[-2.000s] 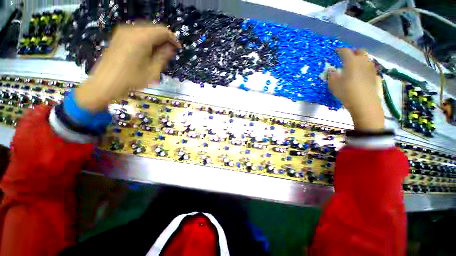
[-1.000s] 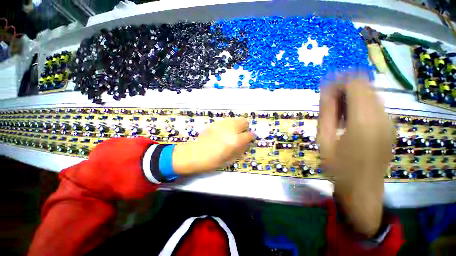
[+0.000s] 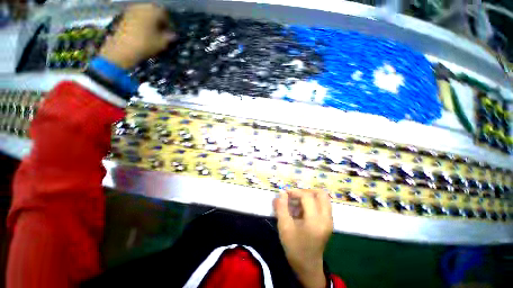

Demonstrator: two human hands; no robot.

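My left hand (image 3: 136, 36), with a blue wristband, is over the left end of the pile of black components (image 3: 214, 56). It is blurred, and I cannot tell if its fingers hold a part. My right hand (image 3: 304, 225) is at the near edge of the long row of tan-yellow circuit boards (image 3: 242, 146), fingers curled with the tips close together. Whether it holds a small part cannot be told. The boards carry repeating rows of small black, silver and blue parts. A pile of blue disc components (image 3: 360, 53) lies right of the black pile.
Boards with yellow-and-black parts lie at the far left (image 3: 73, 45) and far right (image 3: 495, 121). A green-handled tool (image 3: 462, 109) lies right of the blue pile. A metal rail (image 3: 169, 185) runs along the near edge, with green floor (image 3: 365, 261) below.
My left hand has moved from over the boards up and left to the black pile. My right hand has moved down and left to the boards' near edge. The view has tilted.
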